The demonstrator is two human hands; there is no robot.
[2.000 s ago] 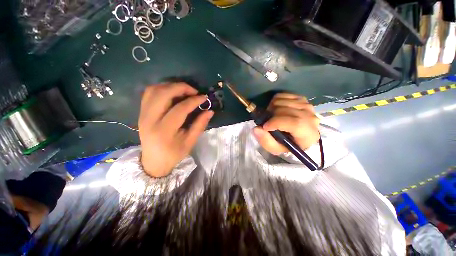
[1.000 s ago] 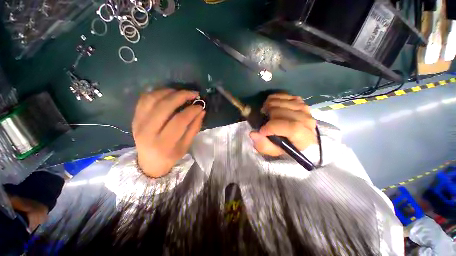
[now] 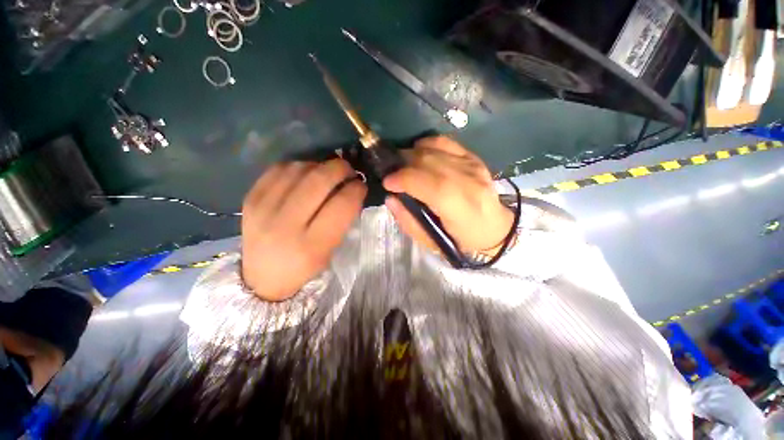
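My right hand (image 3: 451,193) holds the black handle of a soldering iron (image 3: 351,112); its brass-coloured tip points up and left above the green bench. My left hand (image 3: 301,223) is beside it with fingers bent together around a metal ring (image 3: 361,177), of which only a small bright part shows at the fingertips. Solder wire (image 3: 155,198) runs from the spool (image 3: 47,191) at the left to my left hand. The fixture at the bench edge is mostly hidden by my hands. Loose metal rings (image 3: 225,30) lie at the top left.
Small connector parts (image 3: 137,131) lie in a cluster left of the rings. Tweezers (image 3: 400,77) lie flat beyond the iron. A black fan box (image 3: 593,56) with a cord stands at the upper right. Plastic trays (image 3: 60,30) are at the top left. Another person's dark sleeve shows at lower left.
My right hand has moved left, close to my left hand, and the iron tip has swung up and left over the bench. My left fingers have closed in, covering most of the ring.
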